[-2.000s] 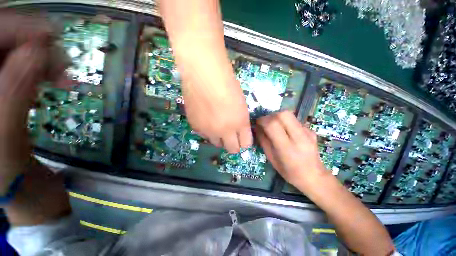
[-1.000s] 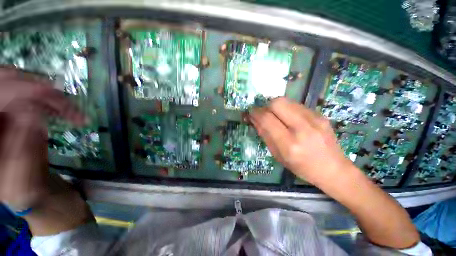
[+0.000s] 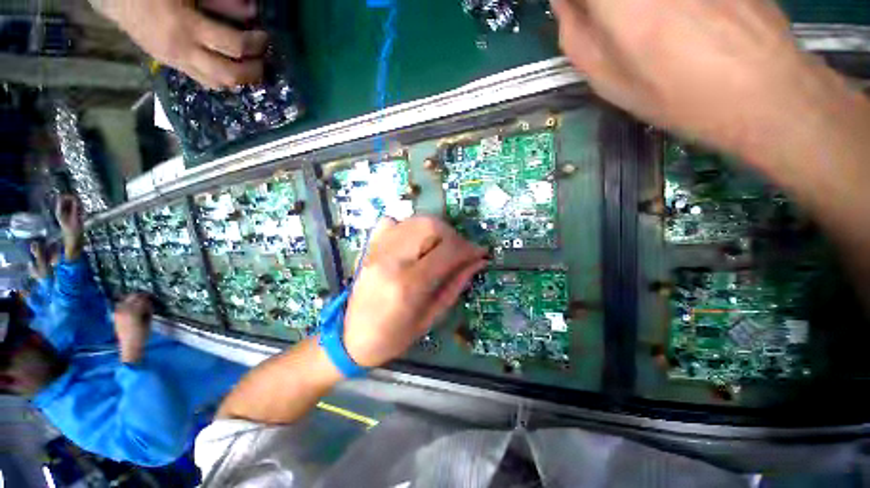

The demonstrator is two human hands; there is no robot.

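Green circuit boards sit in a flat carrier in front of me, an upper board (image 3: 510,191) and a lower board (image 3: 523,329). My left hand (image 3: 405,286), with a blue wrist strap (image 3: 336,334), is over the carrier. Its fingertips are pinched together near the gap between these boards; whether they hold a part is hidden. My right hand (image 3: 658,57) is large at the upper right, above the far rail, partly cut off by the top edge; its fingertips and grip are unclear. A small cluster of dark-silver parts (image 3: 496,11) lies on the green bench.
Another person's hand (image 3: 215,52) is at a heap of dark parts (image 3: 234,110) at upper left. A blue cord (image 3: 385,71) crosses the bench. More carriers run left along the metal rail (image 3: 329,129). A person in a blue smock (image 3: 119,400) works at lower left.
The view has turned left. My left hand has come from the left side to the boards at the centre. My right hand has left the boards and moved up towards the far side.
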